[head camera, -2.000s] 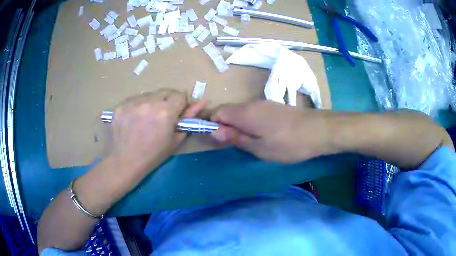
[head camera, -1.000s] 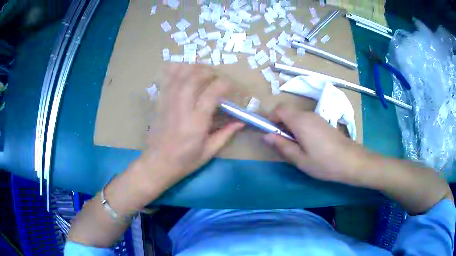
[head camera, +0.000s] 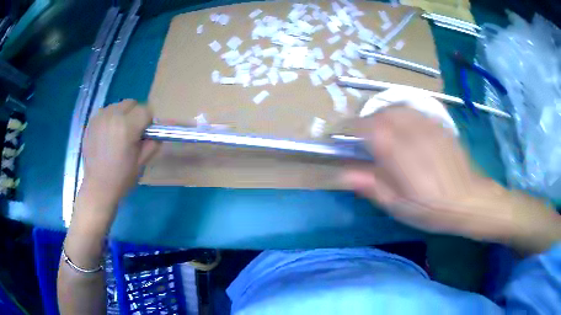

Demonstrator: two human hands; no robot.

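My left hand point(head camera: 118, 144) is closed around the left end of a long silver metal tube point(head camera: 246, 141). The tube spans nearly level above the cardboard sheet point(head camera: 215, 163). My right hand point(head camera: 418, 163) is blurred and holds the tube's right end, which is hidden in the fingers. The tube looks thinner at left and thicker or blurred near my right hand. Many small translucent plastic pieces point(head camera: 295, 55) lie scattered on the cardboard. One piece point(head camera: 318, 127) lies just behind the tube.
A white glove point(head camera: 409, 98) lies partly behind my right hand. Silver tubes point(head camera: 400, 64) lie at the upper right, with blue-handled pliers point(head camera: 489, 77) and a clear plastic bag point(head camera: 535, 111) beyond. Long thin strips point(head camera: 92, 92) lie at left. Blue crates point(head camera: 147, 289) stand below the bench edge.
My left hand has moved far to the left and my right hand slightly right. A much longer length of tube now shows between them. The view has also shifted.
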